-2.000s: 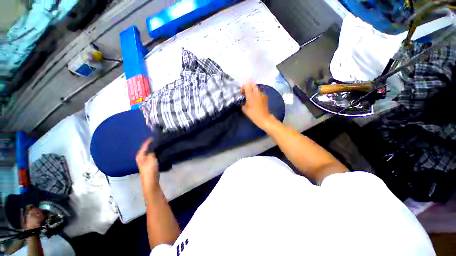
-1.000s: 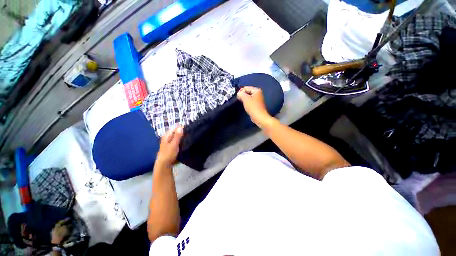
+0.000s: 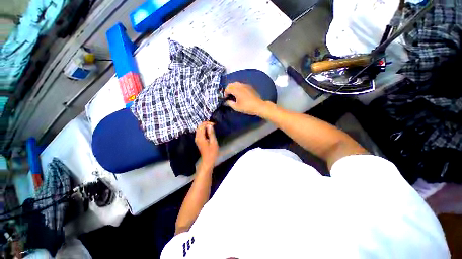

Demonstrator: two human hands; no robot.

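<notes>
A black-and-white plaid garment [image 3: 177, 98] lies across the middle of the navy padded board [image 3: 121, 141]. Its plain dark panel [image 3: 183, 154] hangs over the board's near edge. My left hand [image 3: 207, 141] pinches the garment where plaid meets dark cloth. My right hand [image 3: 242, 98] grips the same seam at the garment's right end, with the dark cloth bunched between my hands. The fingertips are partly hidden in the cloth.
The steam iron [image 3: 342, 76] stands on the grey metal plate [image 3: 299, 45] at the right, beside a white cloth [image 3: 357, 25]. A dark and plaid garment pile [image 3: 430, 101] is at far right. Blue long boxes [image 3: 121, 55] lie behind the board. Another worker's station is at lower left.
My left hand has moved right along the seam, closer to my right hand. My right hand has shifted slightly left. The dark cloth between them has bunched up.
</notes>
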